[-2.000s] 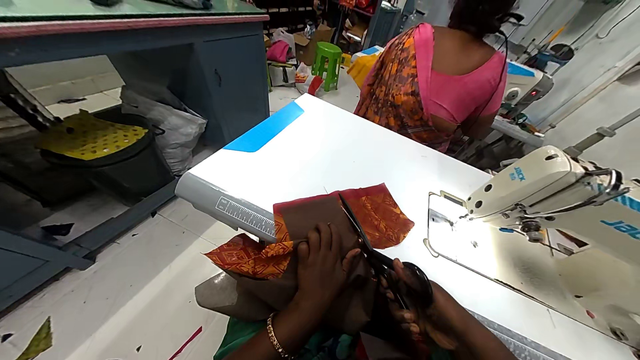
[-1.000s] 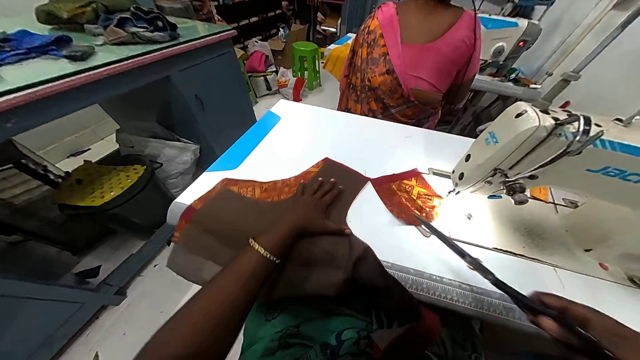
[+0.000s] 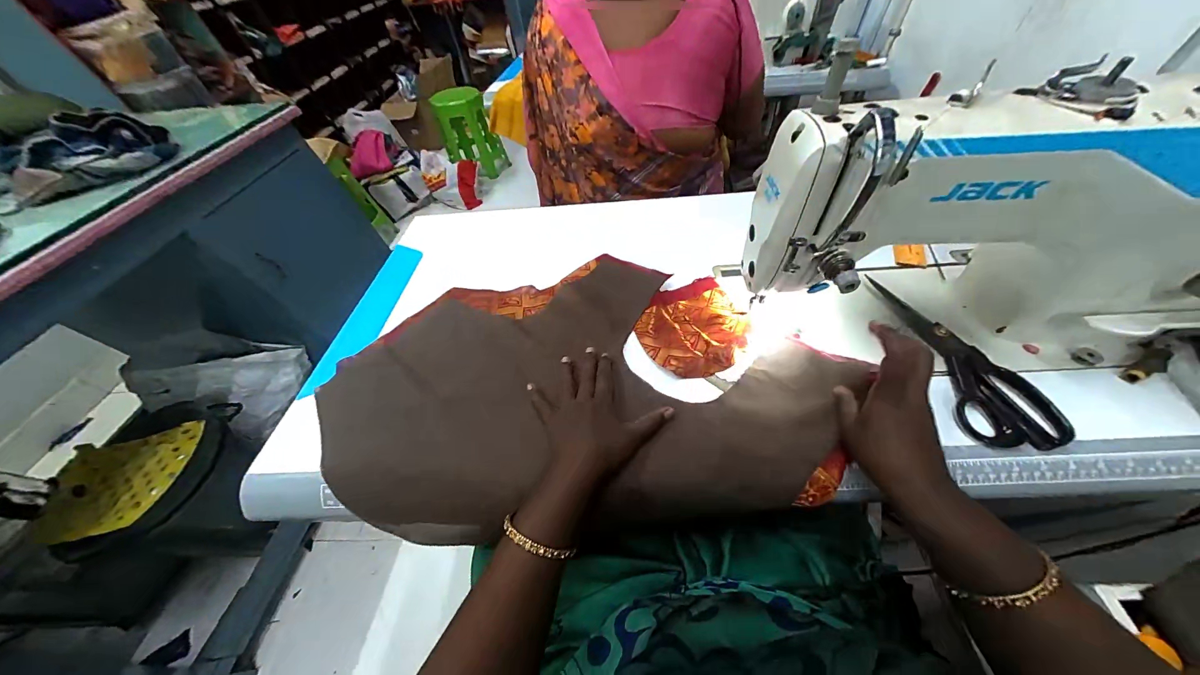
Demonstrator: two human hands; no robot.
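A brown cut fabric piece (image 3: 441, 412), with orange-red patterned cloth showing at its edges, lies spread on the white sewing table (image 3: 581, 225). My left hand (image 3: 591, 412) rests on its middle with the fingers spread. My right hand (image 3: 891, 412) is at the fabric's right end, its thumb and fingers on the edge. An orange patterned fabric scrap (image 3: 694, 328) lies within the curved cutout, beside the lit needle area of the sewing machine (image 3: 816, 206). Black-handled scissors (image 3: 994, 384) lie on the machine bed and table, right of my right hand.
A person (image 3: 647, 103) in a pink and orange garment is beyond the table. At the left stand a cabinet table (image 3: 281, 225) with cloth on top and a black bin (image 3: 187, 478) with a yellow perforated piece. A green stool (image 3: 469, 131) stands behind.
The scissors have left my right hand and lie on the machine's bed and table. My right hand has come to the fabric's right end. The brown fabric lies more spread out than before.
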